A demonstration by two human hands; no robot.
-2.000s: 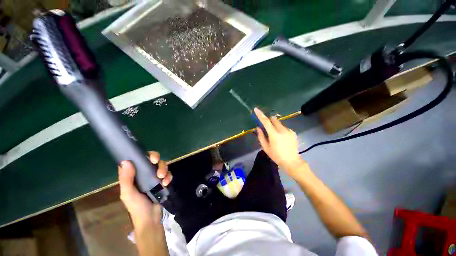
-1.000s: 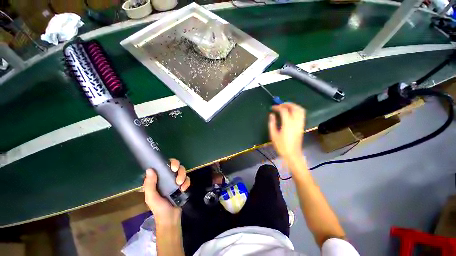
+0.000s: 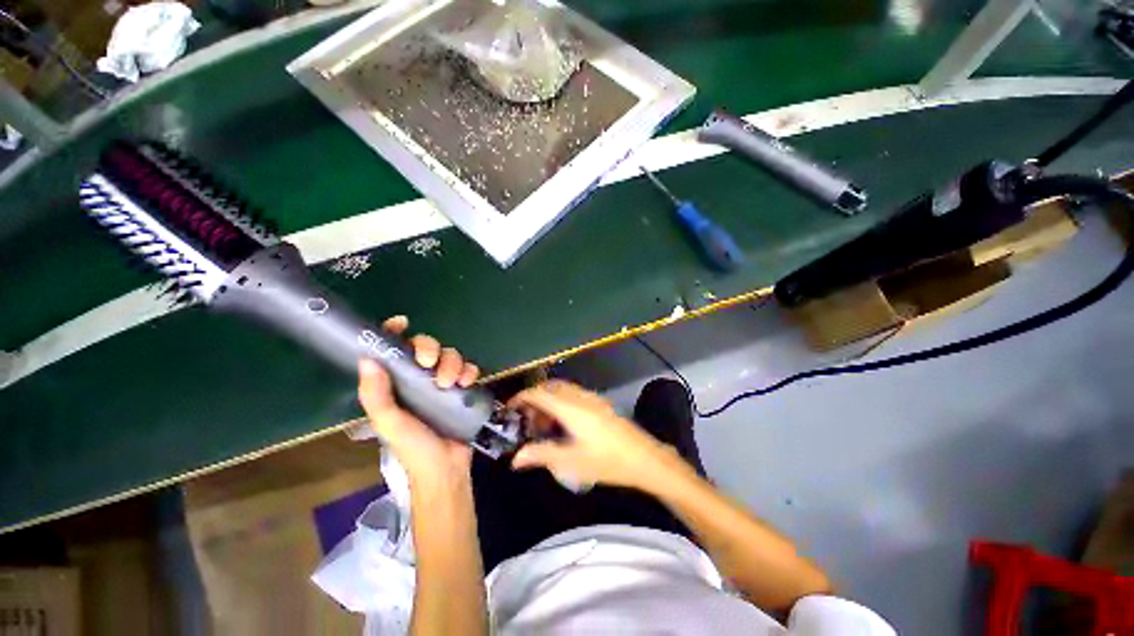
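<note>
A grey hot-air brush (image 3: 330, 321) with a bristled, dark pink-centred barrel lies across my left hand (image 3: 423, 416), which is closed around the lower handle. The barrel points to the upper left over the bench. My right hand (image 3: 578, 435) is at the handle's open tail end (image 3: 500, 432), fingers bent around its dark parts. Whether the fingers grip a part there cannot be told. The blue-handled screwdriver (image 3: 706, 236) lies on the green bench with its shaft toward the tray.
A silver-framed tray (image 3: 510, 236) holds scattered small pieces and a clear bag (image 3: 529, 62). A loose grey handle housing (image 3: 783, 159) lies right of it. A black electric screwdriver (image 3: 902, 236) with a thick cable is at the bench edge above an open carton (image 3: 858, 317). A red stool (image 3: 1038, 584) stands lower right.
My right hand has let go of the blue screwdriver, leaving it on the bench, and moved to the handle's tail end. The brush has turned, its tail shifting right and up.
</note>
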